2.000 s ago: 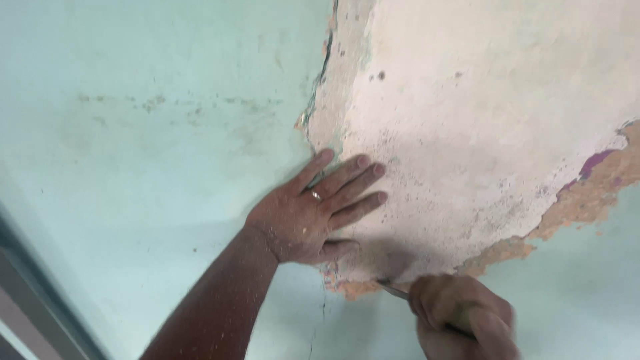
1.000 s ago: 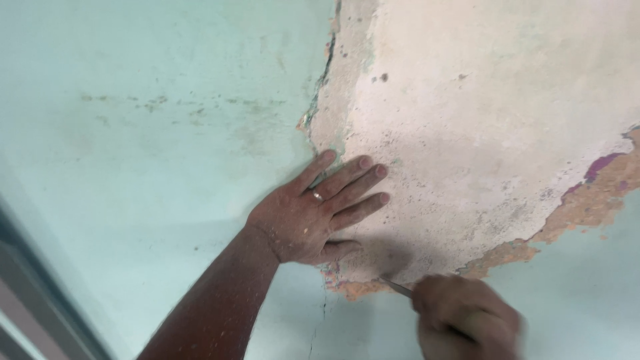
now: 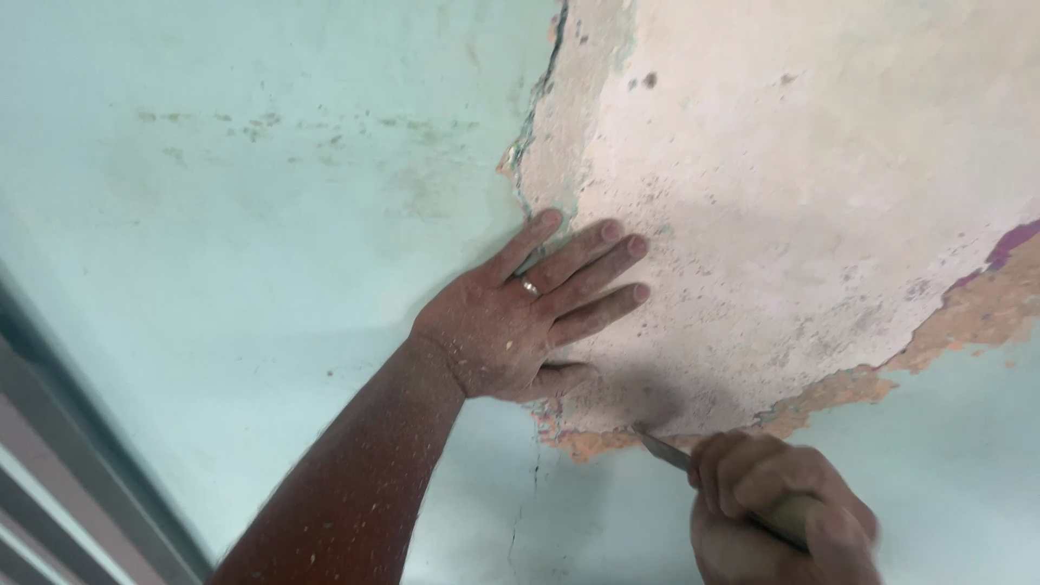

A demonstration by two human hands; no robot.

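My left hand [image 3: 528,313], dusty and wearing a ring, lies flat with fingers spread on the wall, across the edge between green paint and the bare plaster patch [image 3: 731,244]. It holds nothing. Low on the right, my right hand [image 3: 780,504] is closed around the handle of a scraping tool with a narrow metal blade [image 3: 662,449]; whether it is a knife or a scraper I cannot tell. The blade's tip touches the lower edge of the patch, at the orange-brown layer [image 3: 597,444] bordering the green paint.
Green painted wall [image 3: 244,244] surrounds the patch on the left and below. A jagged crack [image 3: 536,106] runs up its left edge, and a thin crack [image 3: 515,532] runs down beneath my left hand. Grey slats in a frame [image 3: 73,487] stand at the lower left.
The right hand and its tool have shifted slightly along the patch's lower edge. My left hand stays in the same place on the wall.
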